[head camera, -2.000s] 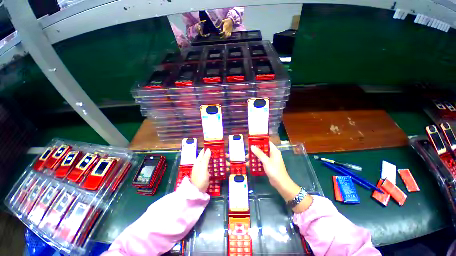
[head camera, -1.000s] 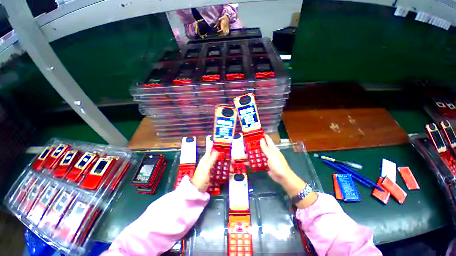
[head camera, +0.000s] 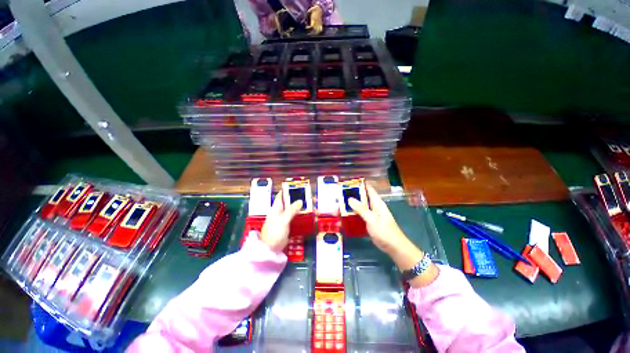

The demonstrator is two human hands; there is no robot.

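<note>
My left hand (head camera: 278, 219) holds a red flip phone (head camera: 298, 196) with a gold-rimmed dark window facing me. My right hand (head camera: 371, 217) holds a second such phone (head camera: 352, 193). Both look folded shut, held over the far part of the clear blister tray (head camera: 287, 296). An open flip phone (head camera: 329, 296) lies in the tray's middle, pale screen half up and red keypad half toward me. More open phones lie at the tray's far row, one at its left (head camera: 260, 198) and one between my hands (head camera: 327, 195). My hands partly hide that row.
Stacked trays (head camera: 297, 138) stand behind. A side tray (head camera: 90, 255) of phones is at left, beside spare closed phones (head camera: 204, 227). Blue pens (head camera: 487, 236), orange and blue rectangles (head camera: 480, 257) and a brown board (head camera: 476, 176) are at right. A person's hands (head camera: 314, 20) show behind the stack.
The two phones were open, with screens that changed from white to patterned blue. Now they are folded, window side toward me, and held lower and level. The camera view has shifted slightly.
</note>
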